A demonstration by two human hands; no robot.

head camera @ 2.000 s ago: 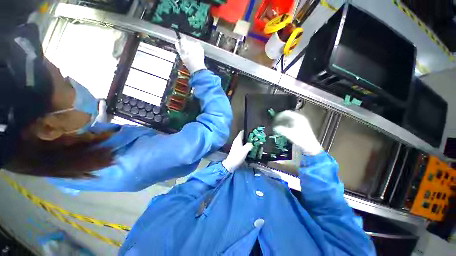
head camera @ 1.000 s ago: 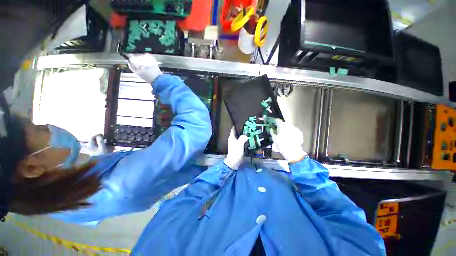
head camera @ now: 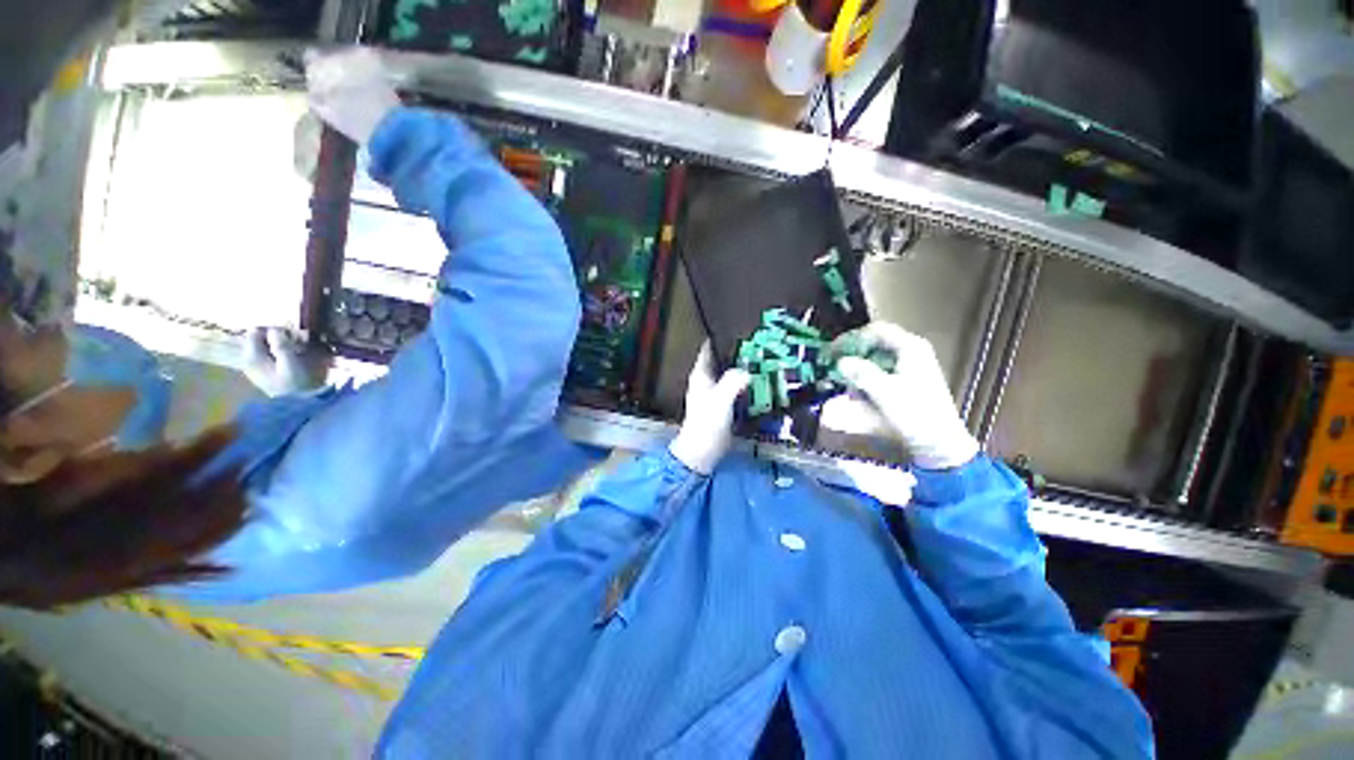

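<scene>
A small black tray lies tilted in front of my body, over the conveyor. Small green pieces are heaped at its near end, and one or two lie further up by its right edge. My left hand, in a white glove, grips the tray's near left edge. My right hand, also white-gloved, is at the near right edge, with several small green pieces between its fingers and thumb. Whether it also touches the tray is unclear.
A coworker in a blue sleeve reaches over the main circuit board on my left. The metal conveyor rail runs behind the tray. Black bins stand at the back right. An orange cover shows at the right edge.
My right hand moved from above the tray to its right edge and now has green pieces in its fingers. The tray has turned to a tilt. The coworker's hand moved left along the rail.
</scene>
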